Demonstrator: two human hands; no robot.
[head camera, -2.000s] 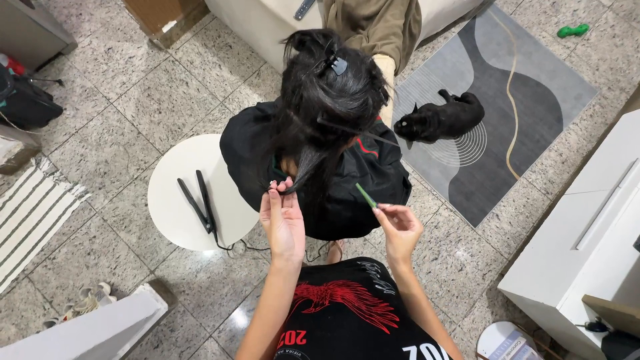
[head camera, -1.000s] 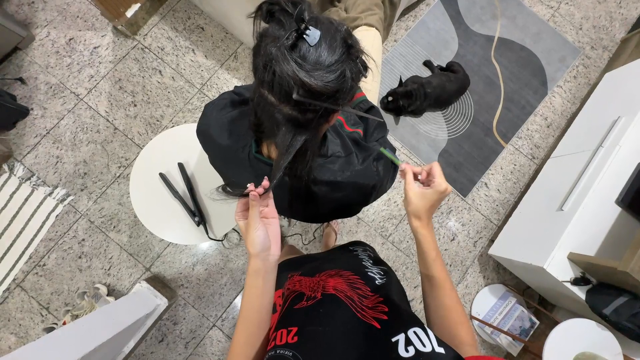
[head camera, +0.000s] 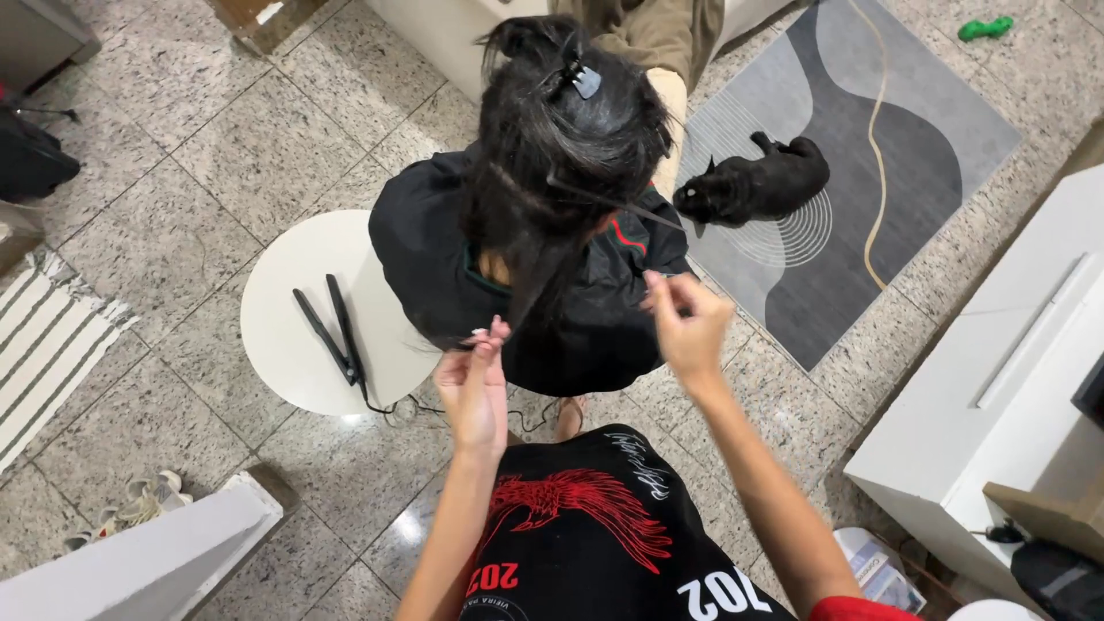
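Observation:
A seated person's dark hair (head camera: 561, 129) is partly pinned up with a grey claw clip (head camera: 586, 82); a long thin grey clip or rod (head camera: 617, 205) lies across its right side. A black cape (head camera: 423, 233) covers the shoulders. My left hand (head camera: 476, 384) pinches the ends of a lock hanging at the back. To the right of that lock, beside the cape, my right hand (head camera: 690, 328) has its fingers pinched together; only a small bit of the thin green tool seems to show at the fingertips. A black hair straightener (head camera: 341, 332) lies on a round white stool (head camera: 276, 259).
A black cat (head camera: 759, 181) lies on a grey patterned rug (head camera: 914, 164) at the right. The straightener's cord (head camera: 423, 405) trails over the tiled floor behind the person. White furniture (head camera: 1018, 345) stands at the right, with a white panel (head camera: 147, 552) at lower left.
The green tool showed plainly in my right hand two seconds ago and is now hardly visible. That hand has turned, its fingers curled more. My left hand remains at the hair ends.

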